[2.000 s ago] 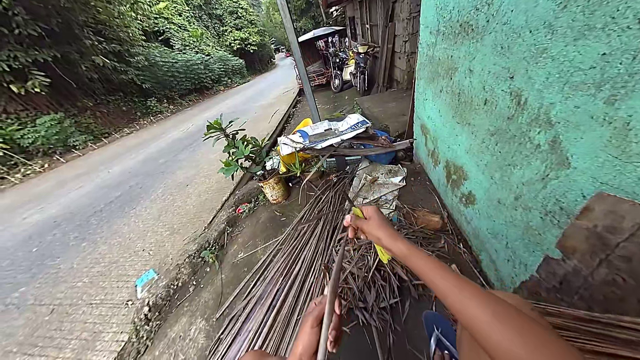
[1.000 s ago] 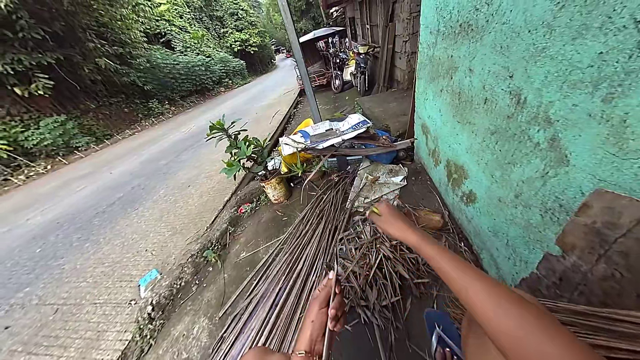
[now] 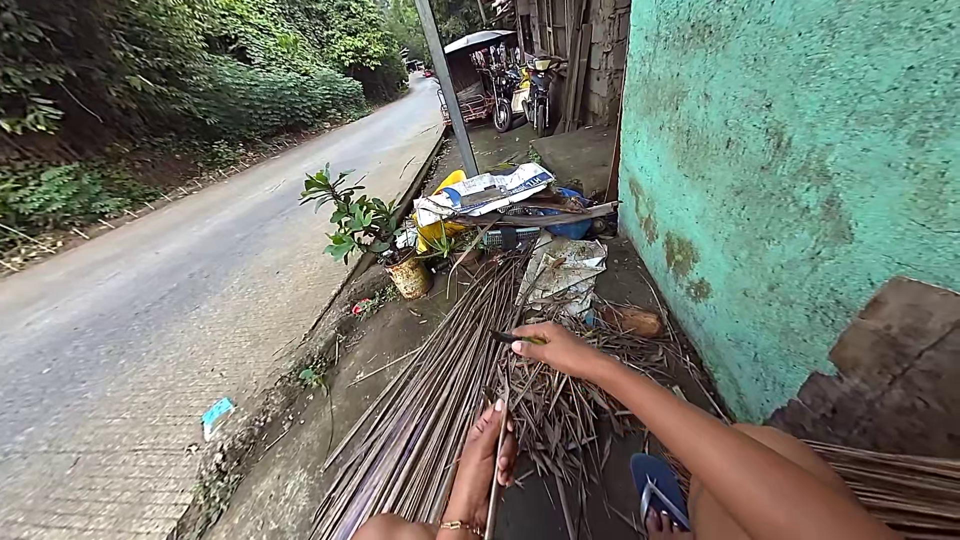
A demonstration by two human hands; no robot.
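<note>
My left hand (image 3: 486,446), low in the middle of the head view, is closed around a thin dried palm midrib (image 3: 495,480) that runs down past the wrist. Above and to the right, my right hand (image 3: 551,346) grips a small knife (image 3: 508,337) by its yellow-green handle, the dark blade pointing left. Beneath and beside both hands lies a long bundle of dried palm midribs (image 3: 427,382). A heap of brown leaf strips (image 3: 570,409) is under my right forearm.
A green wall (image 3: 780,165) rises on the right, with a wood block (image 3: 631,320) near its foot. Ahead are a potted plant (image 3: 409,276), sacks (image 3: 487,195) and a metal post (image 3: 448,90). A road (image 3: 225,247) runs along the left. My slippered foot (image 3: 660,487) is below.
My right hand has moved away from my left hand's midrib since two seconds ago, and its knife blade now shows clearly. My left hand still holds a midrib.
</note>
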